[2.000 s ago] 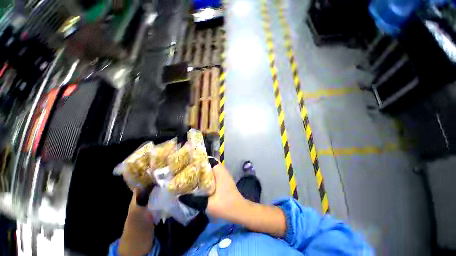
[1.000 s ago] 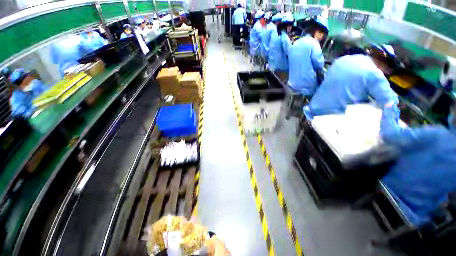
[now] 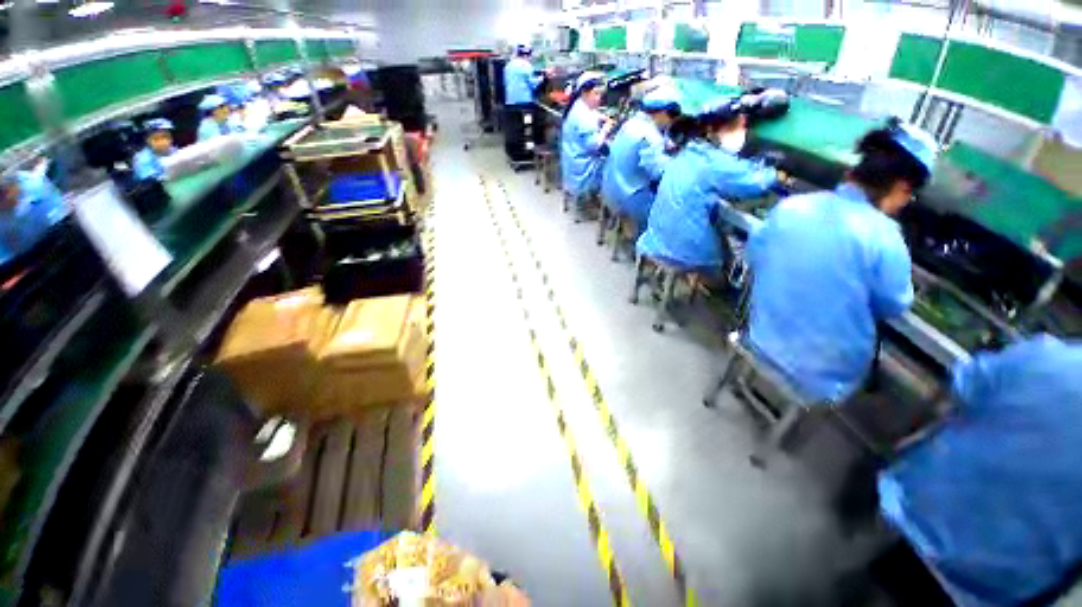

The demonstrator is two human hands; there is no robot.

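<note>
Clear bags with yellowish-tan contents (image 3: 418, 572) are at the bottom edge of the picture, partly cut off. A small blurred part of my right hand (image 3: 508, 593) shows at their right side, against the bags. The rest of it is cut off by the frame edge. My left hand is not in view.
A blue bin (image 3: 291, 572) is at the lower left beside the bags. Cardboard boxes (image 3: 374, 344) and a wooden pallet (image 3: 347, 468) lie left of the taped aisle (image 3: 487, 415). A loaded rack (image 3: 356, 178) stands beyond. Seated workers (image 3: 819, 285) on stools line the right side.
The view has lifted from the bags to the aisle and moved forward along it. The boxes and seated workers are nearer. The bags now show only at the bottom edge, and my left hand has left view.
</note>
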